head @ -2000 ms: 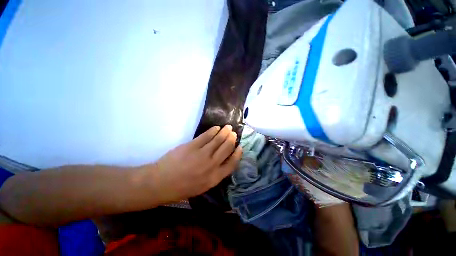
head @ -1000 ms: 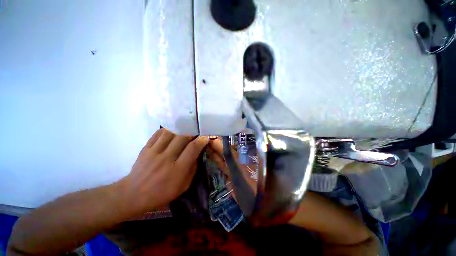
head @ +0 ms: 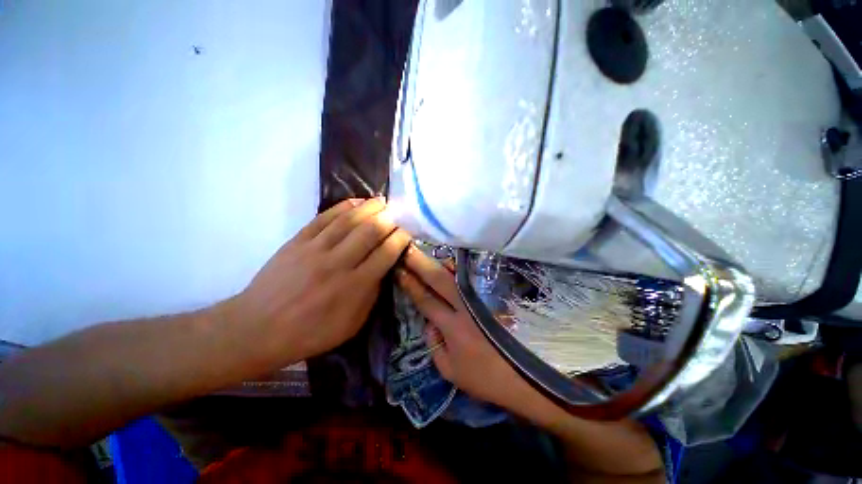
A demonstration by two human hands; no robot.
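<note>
A dark, slightly shiny strip [head: 357, 99] runs from the top down beside the machine head and under my left hand [head: 326, 274]. My left hand lies flat on the strip, fingers together, fingertips beside the lower edge of the head. My right hand [head: 468, 340] is on the denim garment [head: 421, 392], its fingers reaching to my left fingertips; whether it grips the cloth is hard to tell. The white sewing machine head [head: 473, 123] hides the needle area. The chrome guard loop [head: 699, 350] passes over my right hand and forearm.
The white table [head: 151, 170] fills the left side. A cream thread bundle [head: 577, 326] hangs inside the loop. A black band [head: 848, 227] wraps the machine arm at right. Blue crate parts [head: 151, 454] show below the table. Pale cloth [head: 723, 397] hangs at lower right.
The camera view has shifted, so the head appears farther right and the strip above my left hand shows again. My right hand, mostly hidden one second ago, now shows with its fingers at the seam.
</note>
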